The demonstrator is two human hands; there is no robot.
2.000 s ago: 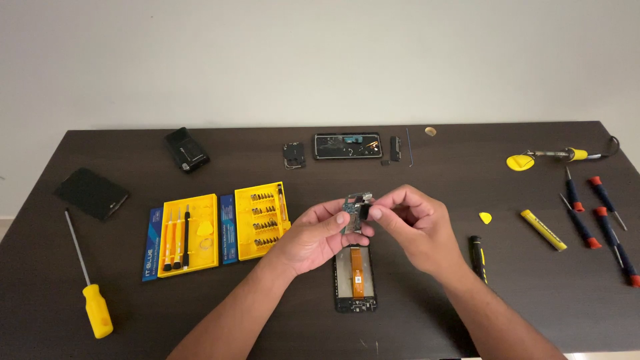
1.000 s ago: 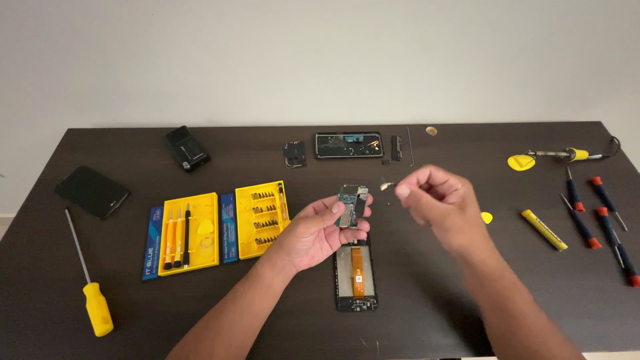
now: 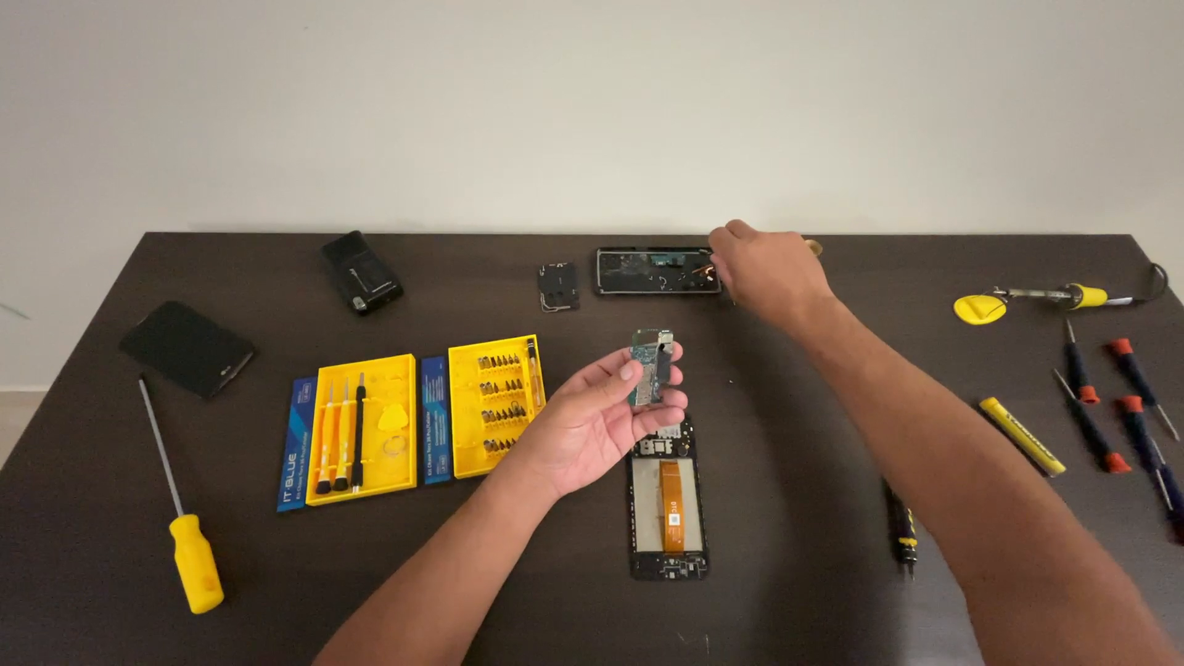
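My left hand (image 3: 601, 416) holds a small phone circuit board (image 3: 650, 370) between thumb and fingers. Just below it, the phone's open frame (image 3: 645, 518) lies on the dark table, with an orange flex cable (image 3: 672, 509) down its middle. My right hand (image 3: 768, 268) is at the back, at the right end of a black phone housing (image 3: 638, 273); its fingertips are close together, and whether they hold a small part cannot be seen. A thin black phone part (image 3: 558, 287) lies left of that housing.
On the left are a yellow bit set (image 3: 495, 407), a yellow case of tools (image 3: 370, 430), a yellow-handled screwdriver (image 3: 194, 564) and two dark phones or covers (image 3: 190, 347) (image 3: 363, 273). Rightward lie a soldering iron (image 3: 1082, 295), a yellow tube (image 3: 1022, 437), a black pen-like tool (image 3: 902, 532) and several small screwdrivers (image 3: 1142, 375).
My right hand has moved from beside the circuit board up to the back of the table, by the black housing. My left hand still holds the board.
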